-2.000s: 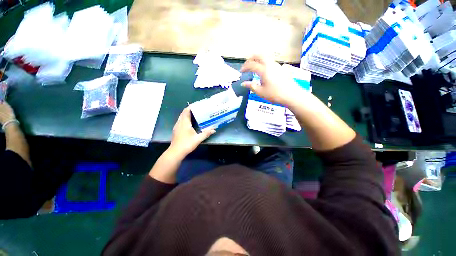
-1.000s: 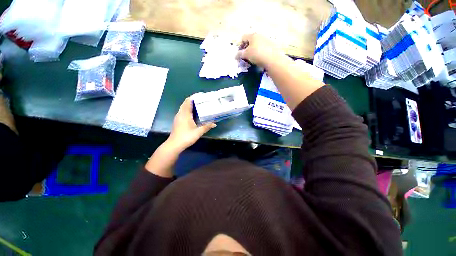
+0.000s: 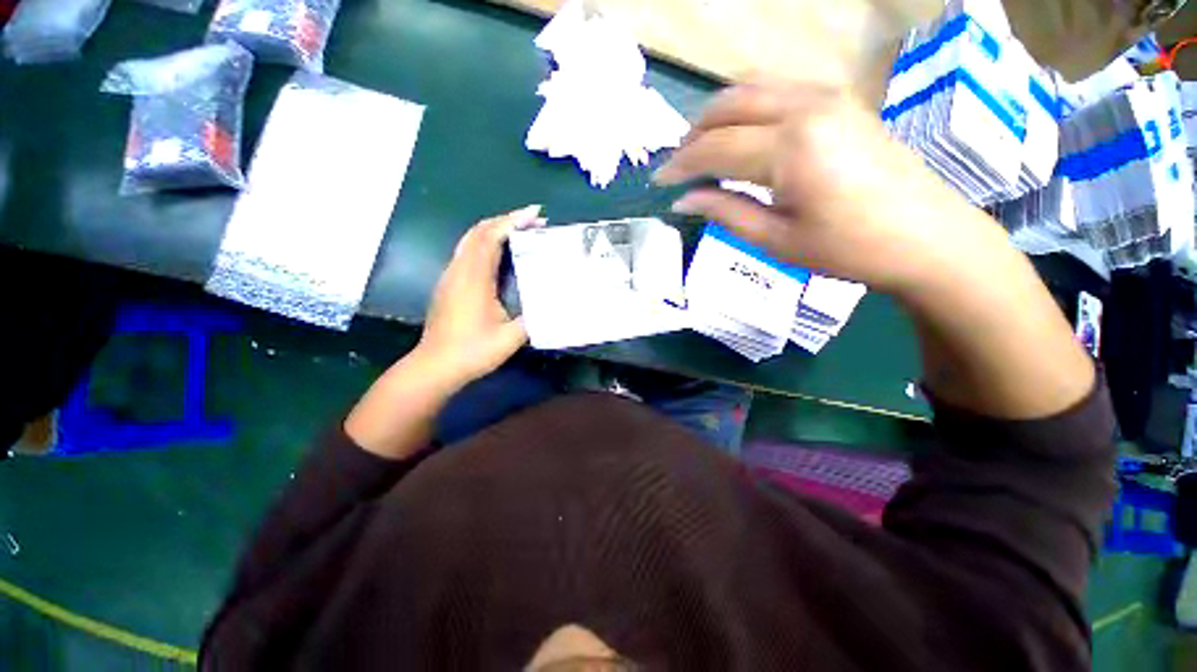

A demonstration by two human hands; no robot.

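Observation:
My left hand holds an erected white carton by its left end, low in front of me near the bench edge; its open side faces up and a white piece stands inside. My right hand is raised to the right of the carton, fingers apart, with nothing visible in it. White paper inserts lie in a loose heap beyond the carton. Flat cartons with a blue band lie in a pile right of the carton, partly under my right hand.
A flat bubble bag lies to the left, with a filled bubble bag beside it. Carton stacks stand at the right. A tan board lies at the far side. A blue stool frame is below the bench.
My right hand has moved from the insert heap to the right and nearer. The carton in my left hand now shows its open side. The view has shifted, and bench items appear higher.

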